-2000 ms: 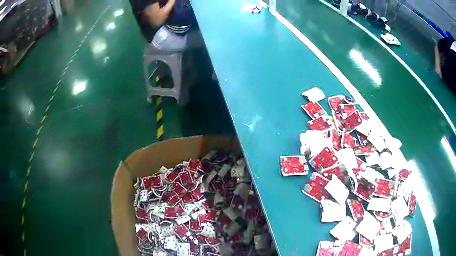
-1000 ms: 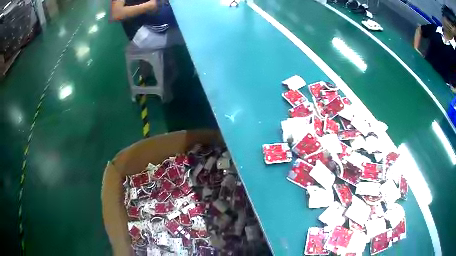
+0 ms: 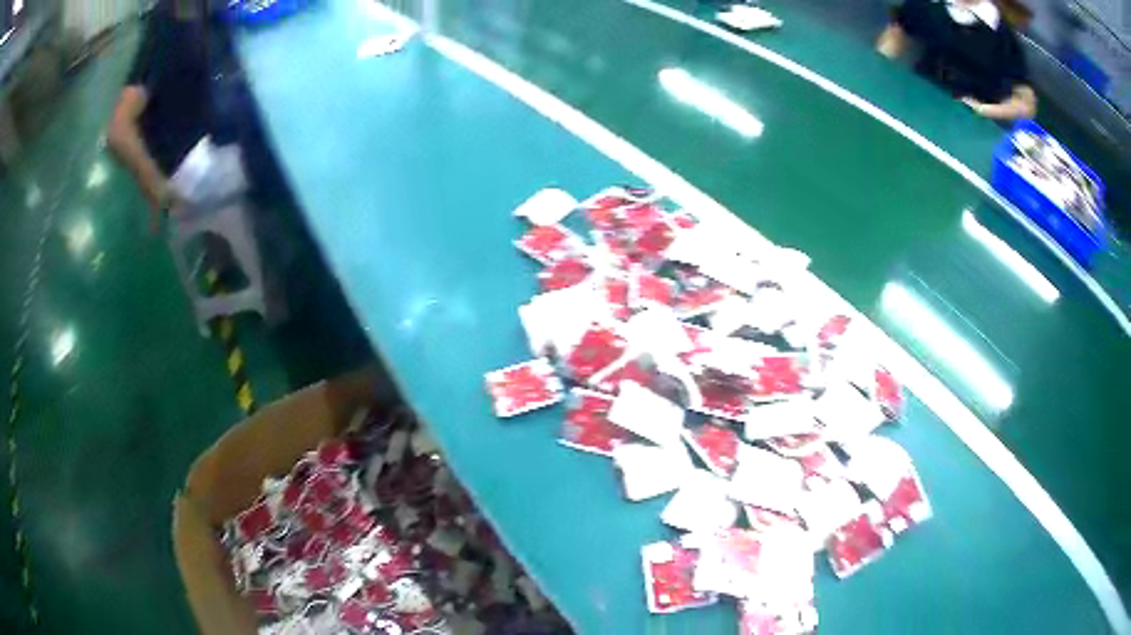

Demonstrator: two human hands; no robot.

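Note:
A pile of red circuit boards (image 3: 717, 395) lies loose on the green-topped bench (image 3: 372, 223). Some boards lie red face up, others show plain white backings. One red board (image 3: 523, 387) lies flat at the pile's left edge, and another red board (image 3: 676, 577) lies at its near end. The picture is somewhat blurred. Neither my left hand nor my right hand is in the picture.
An open cardboard carton (image 3: 205, 490) full of boards stands below the bench edge. A person (image 3: 174, 99) is beside a grey stool (image 3: 230, 261). Another person (image 3: 967, 56) sits across the conveyor belt (image 3: 769, 161), near a blue tote (image 3: 1048, 205) of parts.
The view has swung to the right, so bench, pile and carton sit further left. The blue tote and more of the person across the belt now show. The person by the stool appears more upright.

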